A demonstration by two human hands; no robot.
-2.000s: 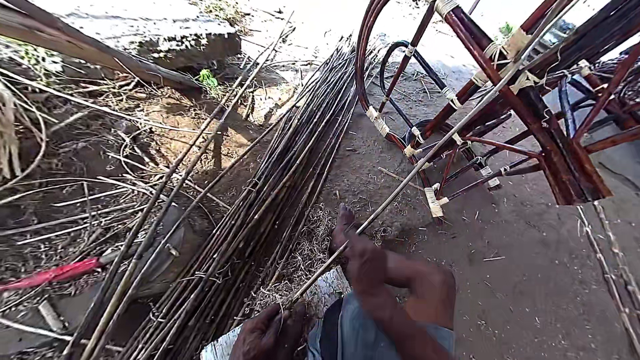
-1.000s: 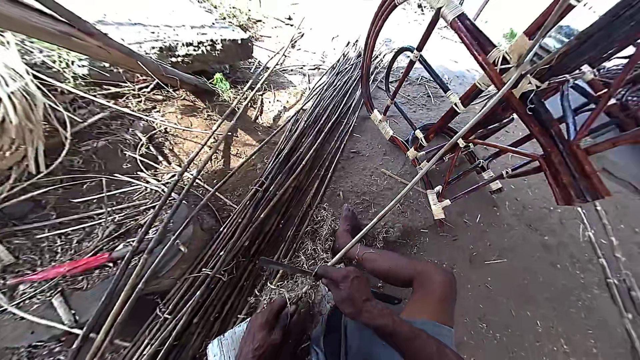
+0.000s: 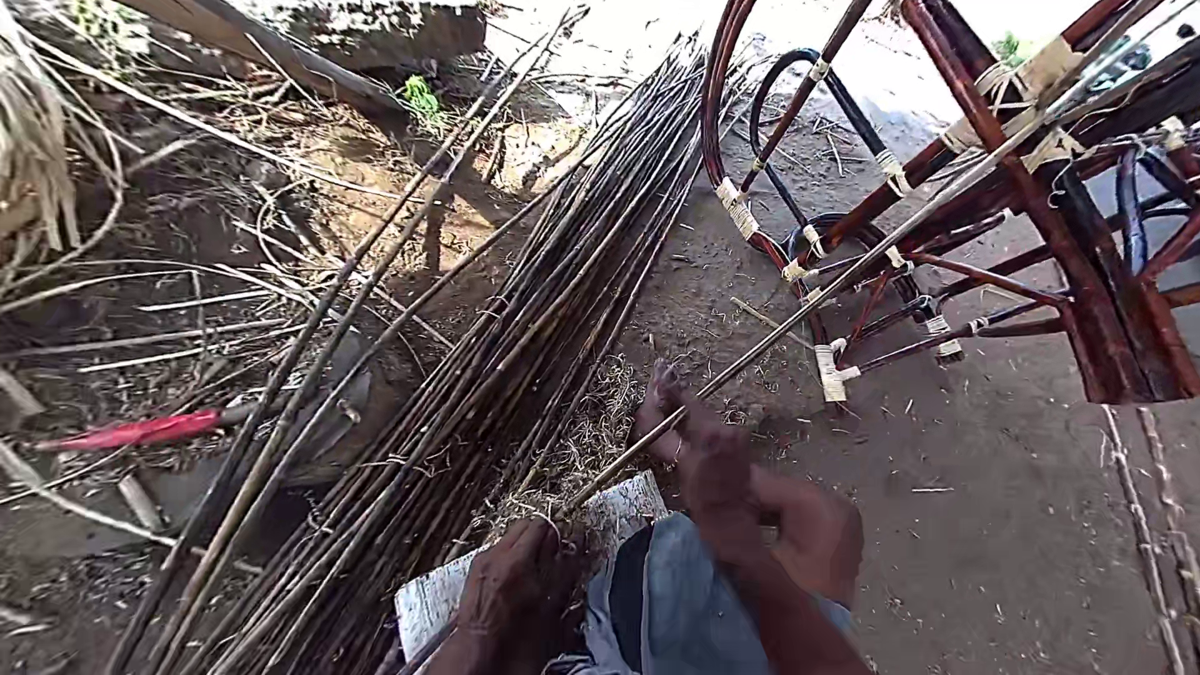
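A long thin cane [image 3: 750,361] slants from my lap up to the right, passing in front of a dark cane frame. My left hand [image 3: 520,567] is closed around its lower end, over a white worn board [image 3: 436,595]. Farther up, my right hand [image 3: 703,445] is against the cane; it is blurred, and whether a knife is in it cannot be seen. Curly pale shavings [image 3: 600,427] lie between the board and my bare foot [image 3: 659,412]. The foot is partly behind the right hand.
A large bundle of thin canes [image 3: 525,347] lies on the ground at left centre. The reddish-brown cane frame [image 3: 994,122], bound with pale strips, stands at upper right. At left are a red-handled tool [image 3: 141,431], loose strips and a pale fibre bunch [image 3: 33,150].
My right hand has moved up and forward along the cane since one second ago. The dark knife blade seen at it then is no longer visible. The left hand stays low by the board.
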